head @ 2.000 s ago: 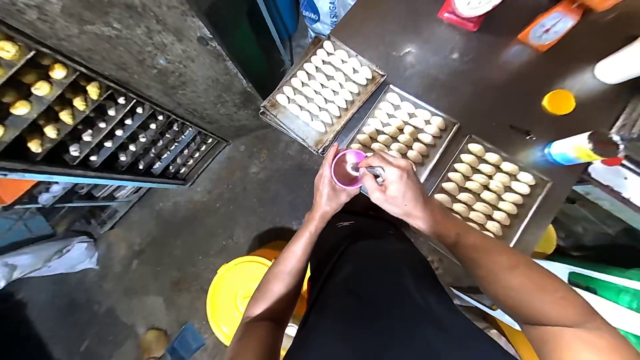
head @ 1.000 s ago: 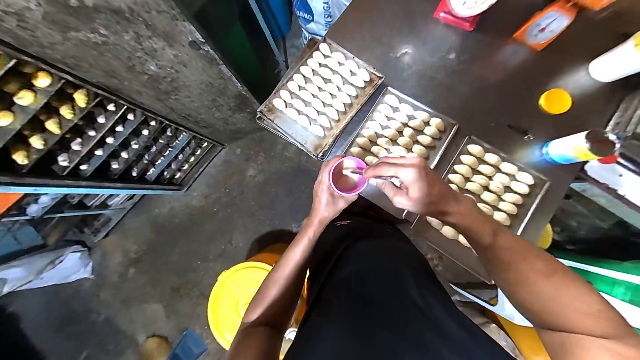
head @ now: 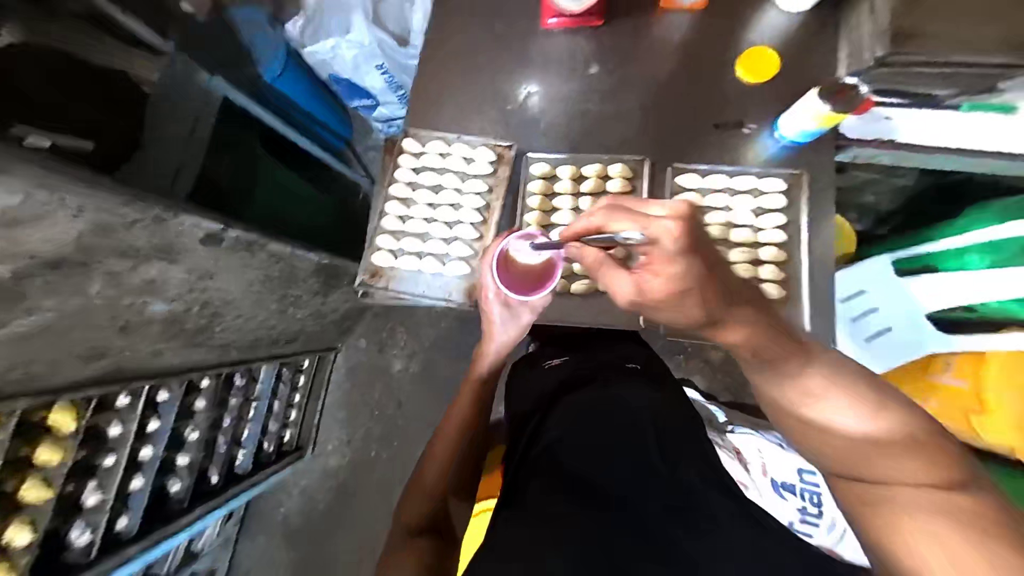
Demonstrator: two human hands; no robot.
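My left hand (head: 504, 308) is wrapped around a pink cup (head: 526, 276) with a pale rim, which holds some liquid. Between the fingers of my right hand (head: 664, 260) is a thin metal-coloured utensil (head: 600, 240); its end reaches over the cup's mouth, and its exact kind cannot be told. Both hands are at the near edge of the middle metal tray (head: 588, 160), which carries rows of dough pieces (head: 566, 186) and is partly hidden by them. To the left lies a tray (head: 500, 188) of whiter dough pieces, to the right a third tray (head: 802, 240) of dough pieces.
On the dark table (head: 624, 104) stand a yellow lid (head: 758, 65), a bottle (head: 812, 114) lying tilted and a red scale (head: 572, 12). A rack (head: 320, 400) of loaded trays is at the lower left. A white plastic chair (head: 880, 308) adjoins the table's right side.
The view has turned and moved closer to the trays. My left hand still holds the cup, and my right hand still holds the utensil at it.
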